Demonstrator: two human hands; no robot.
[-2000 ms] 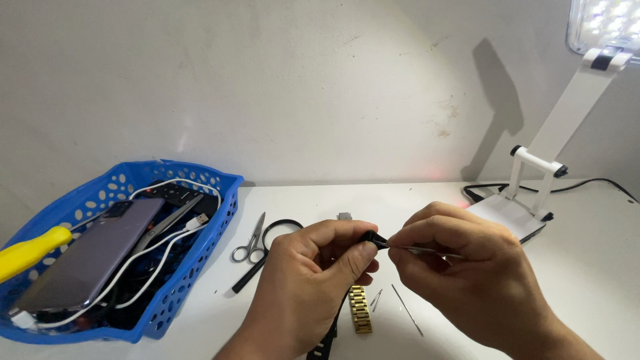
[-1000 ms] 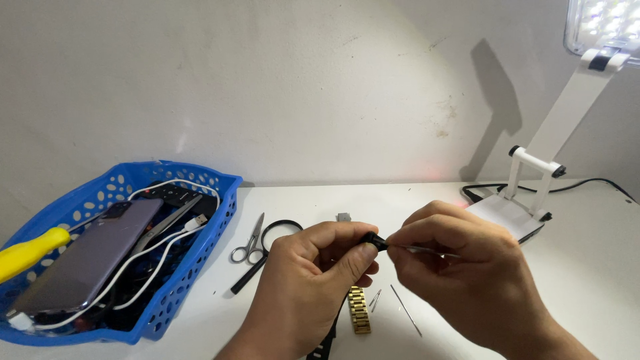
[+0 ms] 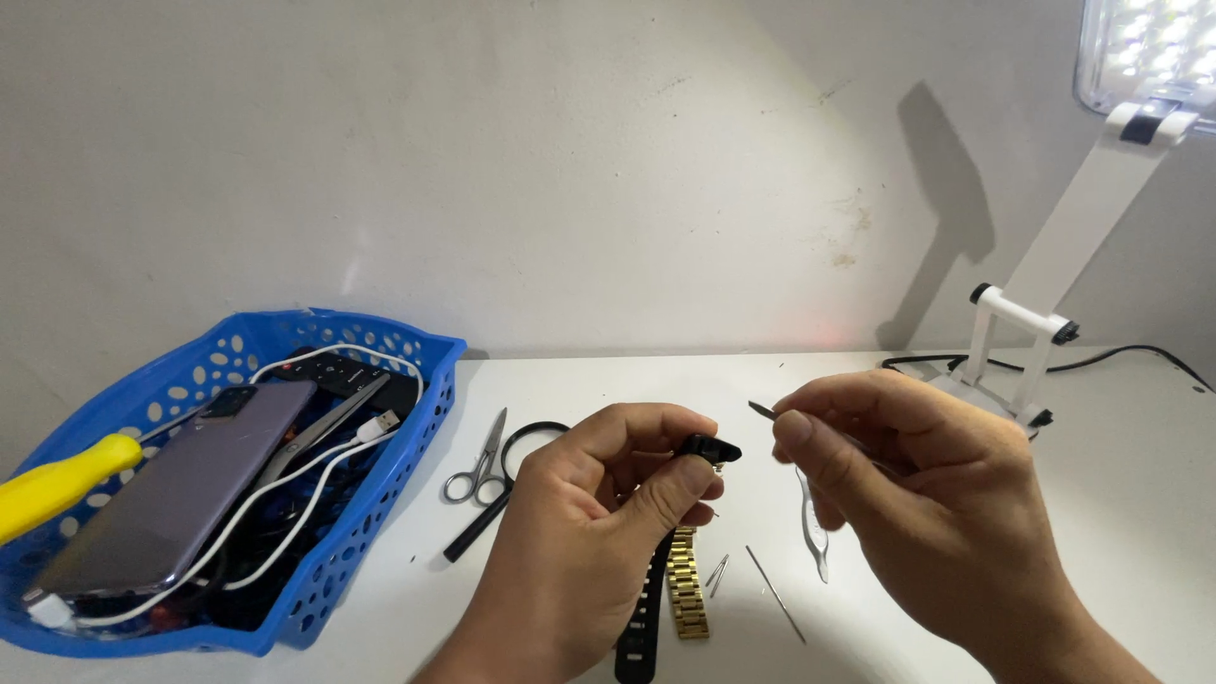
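My left hand point(image 3: 608, 532) pinches a small black piece point(image 3: 708, 448) between thumb and fingers; it seems joined to the black strap point(image 3: 638, 617) with slots that hangs below, though the fingers hide the link. My right hand point(image 3: 912, 484) holds a thin tool with a dark flat tip point(image 3: 762, 409), apart from the black piece; most of the tool is hidden. Beneath the hands lie a gold metal watch band point(image 3: 686, 589), thin metal pins point(image 3: 718, 575) and a longer metal rod point(image 3: 774, 594). A pointed silver tool point(image 3: 814, 532) shows beside the right hand.
To the left, a blue plastic basket point(image 3: 356, 560) holds a phone point(image 3: 180, 484), a white USB cable, a remote control and a yellow-handled screwdriver point(image 3: 71, 484). Small scissors point(image 3: 484, 465) and a black-rimmed magnifying glass point(image 3: 480, 521) lie beside it. A white lamp point(image 3: 1083, 218) stands at the right.
My right hand has drawn away to the right from the black piece, and the dark tool tip now shows. The pointed silver tool has come into view below the hand.
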